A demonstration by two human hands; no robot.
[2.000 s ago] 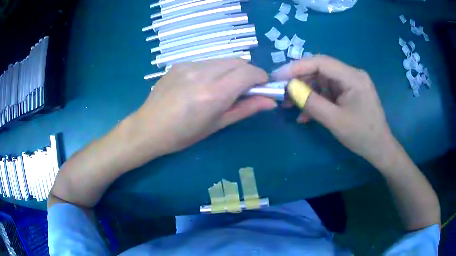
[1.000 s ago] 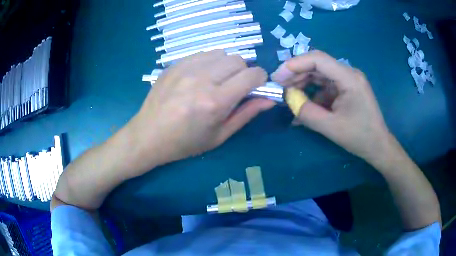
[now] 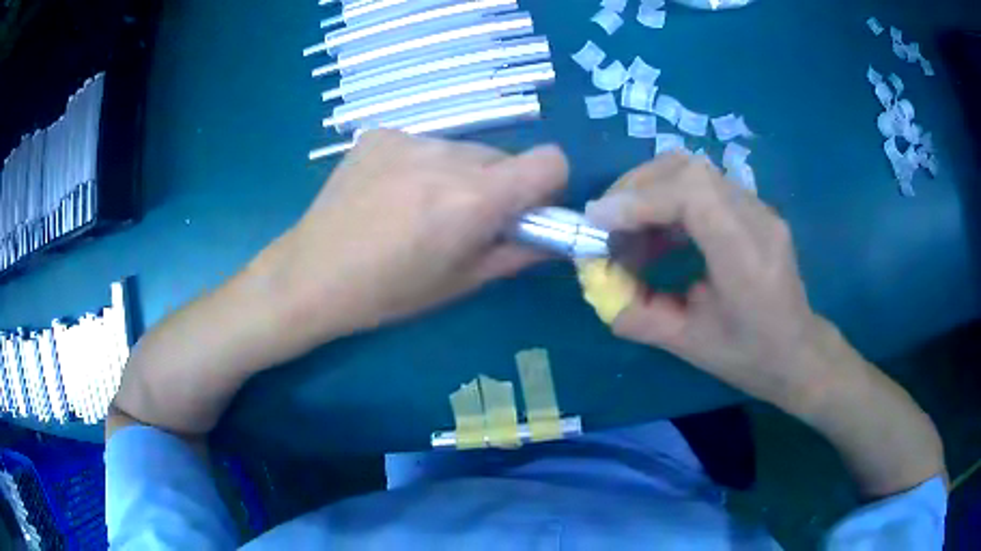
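Note:
My left hand is closed around a silver metal tube, whose right end sticks out between my hands. The rest of the tube is hidden in my left hand. My right hand has its fingertips at the tube's right end, with the yellow-wrapped thumb just below it. The fingers are slightly blurred, and whether a clear piece is between them cannot be told. Small clear plastic pieces lie scattered beyond my right hand. Several tube assemblies lie side by side beyond my left hand.
A black tray with tubes is at the left. White tubes lie at lower left above a blue basket. A tube with masking tape strips lies at the near edge. Smaller clear pieces lie far right.
The tube end and my right fingertips have moved slightly down and towards me. My right thumb is lower, and more clear pieces show beyond my right hand.

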